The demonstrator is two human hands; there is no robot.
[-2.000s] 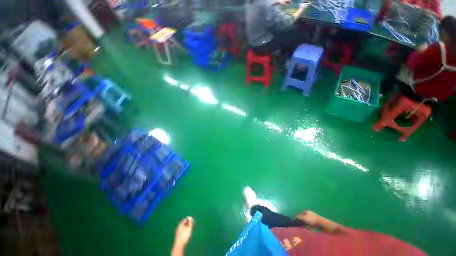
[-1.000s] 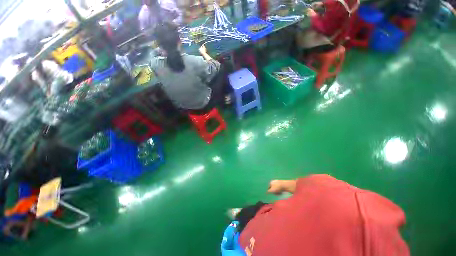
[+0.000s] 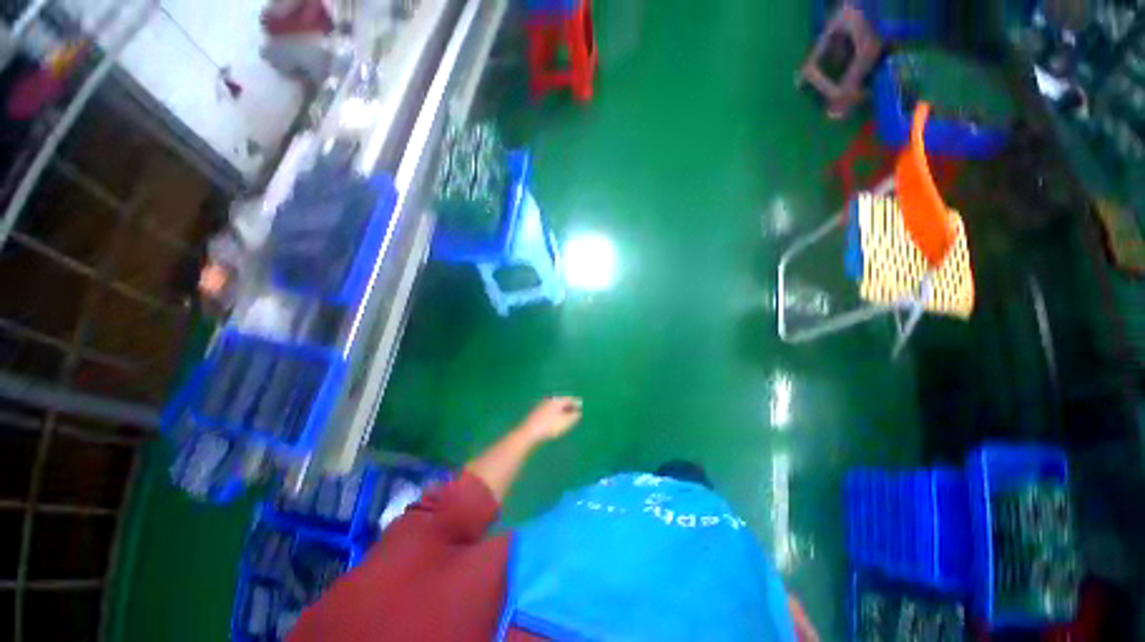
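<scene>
My left hand (image 3: 550, 419) hangs over the green floor, small and blurred. Nothing shows in it, but its fingers are unclear. Only a sliver of my right hand (image 3: 801, 622) shows beside my blue apron (image 3: 647, 558), at the bottom edge. Blue trays with dark parts stand on the metal-edged line at left, one upper (image 3: 377, 245) and one lower (image 3: 329, 399). More blue trays (image 3: 245, 589) are at the lower left. A blue tray with greenish boards (image 3: 519, 188) sits on a light blue stool (image 3: 527, 270).
A folding chair with an orange back (image 3: 923, 194) and pale slatted seat stands at right. Stacked blue trays (image 3: 904, 520) and a tray of boards (image 3: 1032, 533) are at lower right. A red stool (image 3: 561, 53) is at the top. The line's metal rail (image 3: 399, 270) runs along the left.
The view has turned from the workers' bench to an aisle, with the tray line at left. The folding chair now shows at right. My left arm now reaches forward over the floor.
</scene>
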